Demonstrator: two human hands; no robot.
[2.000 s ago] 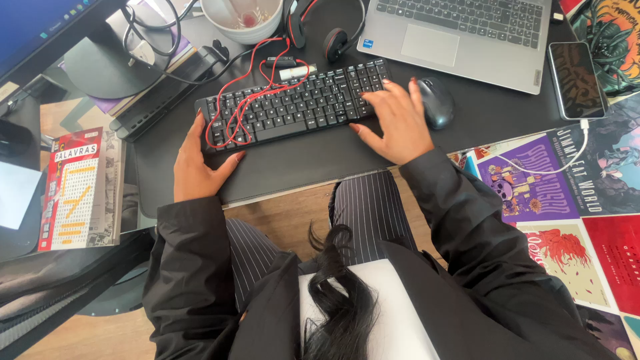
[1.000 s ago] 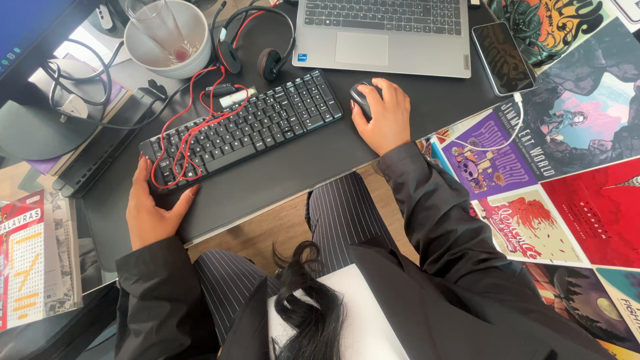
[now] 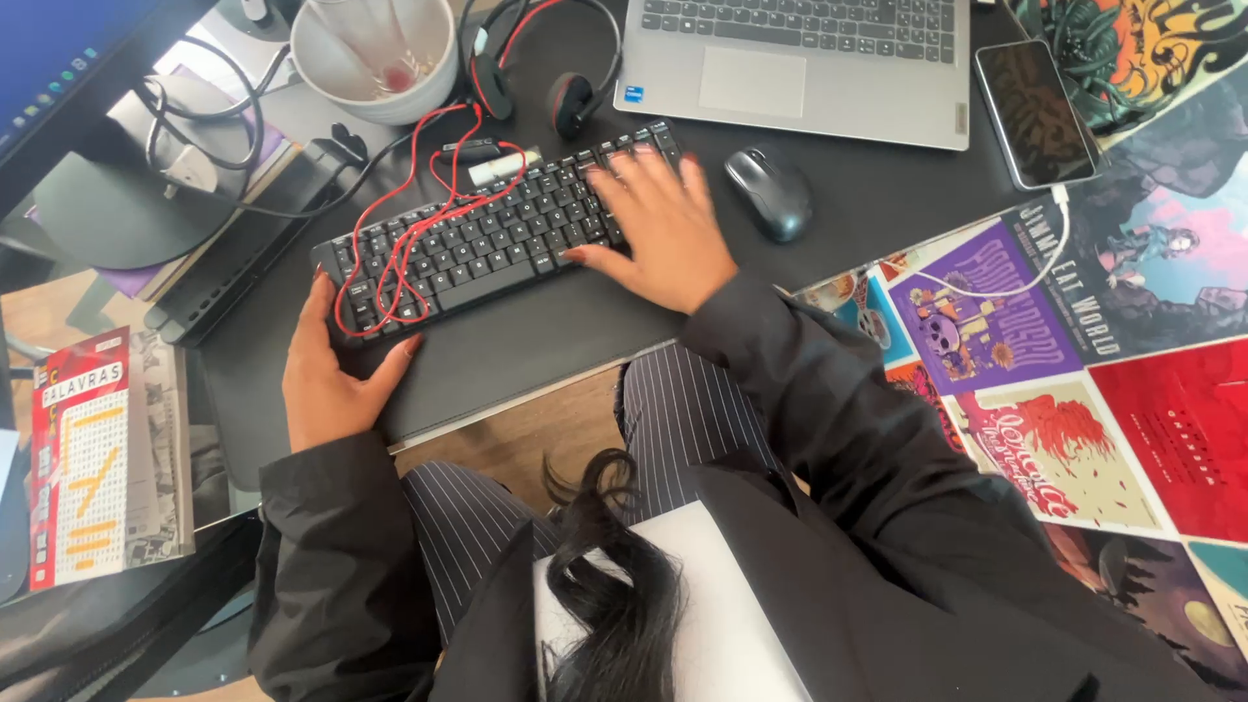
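A black computer keyboard (image 3: 497, 234) lies at a slant on the dark desk mat. My left hand (image 3: 336, 370) rests at its left end, thumb and fingers apart around the near corner. Over the right part of the keys my right hand (image 3: 663, 224) is spread, slightly blurred, with nothing in it. A thin red cable (image 3: 390, 263) lies looped across the left keys and joins a small black piece; beside that is a white stick-like item (image 3: 497, 168) at the keyboard's far edge. The dark computer mouse (image 3: 770, 195) sits right of my right hand, not touched.
Behind the keyboard stand a pale bowl (image 3: 429, 93) with a clear glass inside and a headset (image 3: 572, 102). A grey laptop (image 3: 829, 107) is at the back, a charging smartphone (image 3: 1038, 117) to its right. At left are a monitor (image 3: 78, 68), cables and a word-puzzle magazine (image 3: 83, 468).
One second ago my right hand was on the mouse; now it is off it and over the right keys. My left hand stays at the keyboard's left end.
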